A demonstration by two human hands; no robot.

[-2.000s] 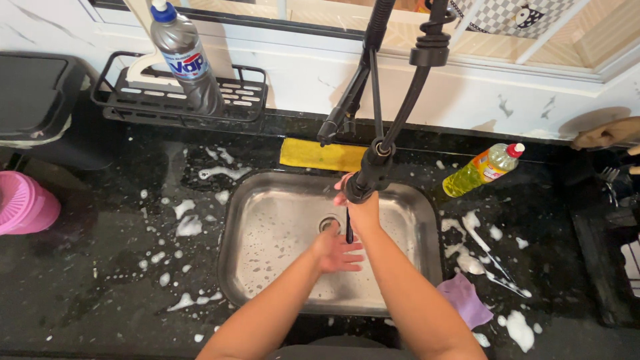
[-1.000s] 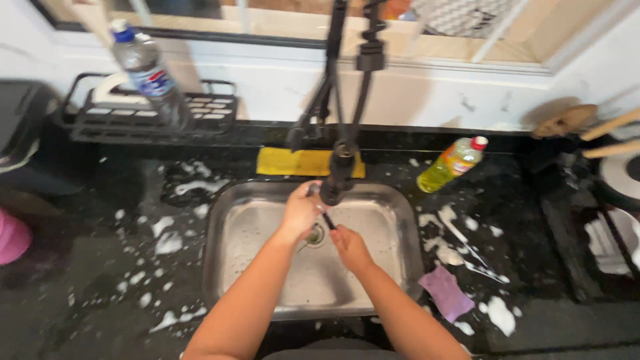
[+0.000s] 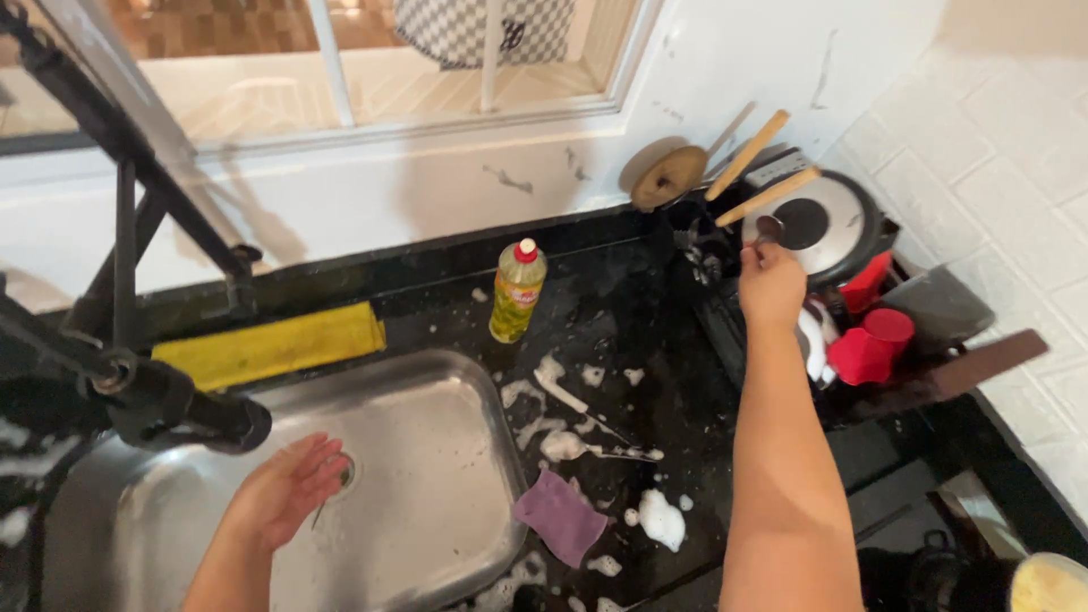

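Note:
My right hand (image 3: 772, 276) grips a small dark-headed spoon (image 3: 770, 228) by its handle, over the dish rack (image 3: 722, 331) at the right, in front of a round lid (image 3: 820, 223). Over the steel sink (image 3: 425, 476), my left hand (image 3: 293, 489) is empty, palm turned up and fingers apart, beside the drain. The black faucet's spray head (image 3: 212, 418) hangs just above and left of it. Soapy cutlery, including a spoon (image 3: 565, 445), lies on the black counter right of the sink, near a purple cloth (image 3: 561, 517).
A dish soap bottle (image 3: 518, 293) stands behind the sink's right corner. A folded yellow cloth (image 3: 272, 344) lies along the back edge. The rack holds red cups (image 3: 871, 348), cutlery and wooden-handled utensils (image 3: 748, 155). Suds (image 3: 661, 518) dot the counter. A window is above.
My right hand has moved from the sink to the rack at the right, with the spoon in it. My left hand no longer touches the dark item by the faucet. The view has swung right.

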